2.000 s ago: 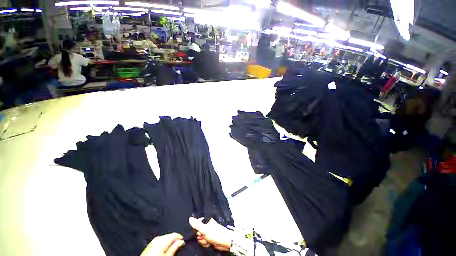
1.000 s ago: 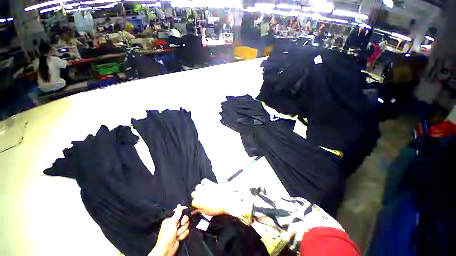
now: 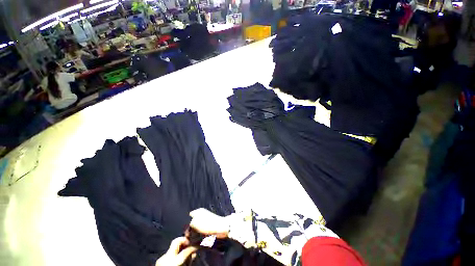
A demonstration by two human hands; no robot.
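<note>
Two stacks of dark trouser panels lie side by side on the pale table (image 3: 47,150): a left stack (image 3: 122,202) and a right stack (image 3: 182,161), with stepped far ends and their near parts overlapping. My left hand (image 3: 177,253) is low in the view, cut off by the bottom edge, its fingers on dark cloth. My right hand (image 3: 209,223) is just right of it, its fingers gripping the same bunched dark cloth (image 3: 224,252). A small white label (image 3: 208,240) shows on that cloth. The exact fingertip contact is partly hidden.
A dark tied bundle (image 3: 307,150) lies to the right. A large dark pile (image 3: 349,72) with a white ticket (image 3: 336,28) stands behind it. A thin blue-and-black line (image 3: 250,176) lies on the table. A person (image 3: 60,88) sits far left. An aisle (image 3: 401,192) runs at right.
Since two seconds ago, my hands have gathered dark cloth near the bottom edge, and its white label has come into view. My red and patterned sleeve shows more. The camera view has tilted.
</note>
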